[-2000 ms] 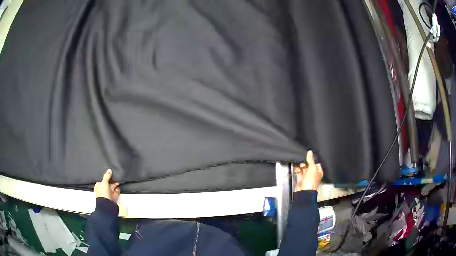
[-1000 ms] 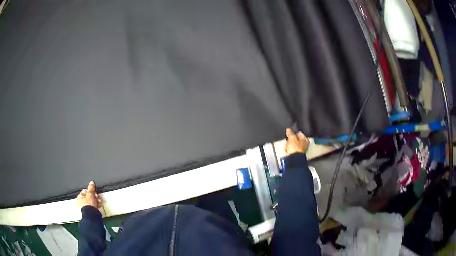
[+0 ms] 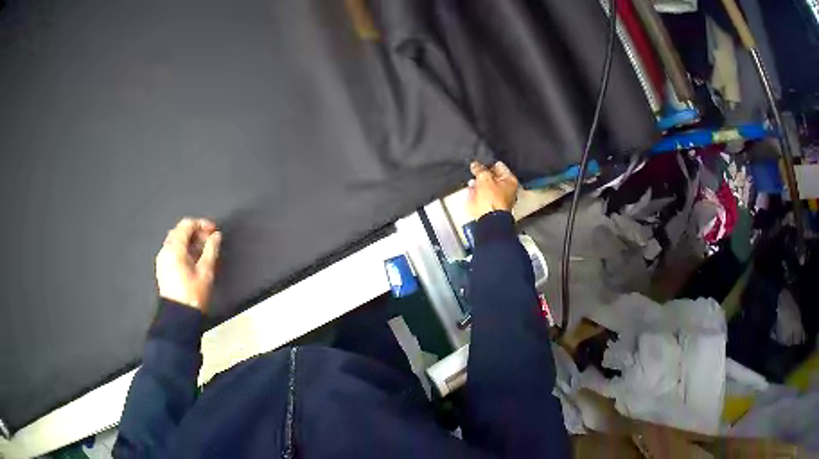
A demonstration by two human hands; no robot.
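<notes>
Wide dark fabric covers the white-topped table, flat on the left and wrinkled into folds towards the right. My left hand is over the cloth near its front edge, fingers curled and apart, with nothing in it. My right hand is at the fabric's front edge, fingers closed on the cloth beside the track rail. The silver rail sticks out from under the fabric at the table's edge; a blue block sits just left of it.
A wooden stick lies on the cloth at the top. A black cable hangs right of my right hand. The blue roll stand and a long pole stand at right. Scraps are heaped at lower right. A white box is partly hidden by my right sleeve.
My left hand has let go of the fabric edge and moved up over the cloth. My right hand, still at the edge, has shifted up and left in view. The wooden stick has come into view.
</notes>
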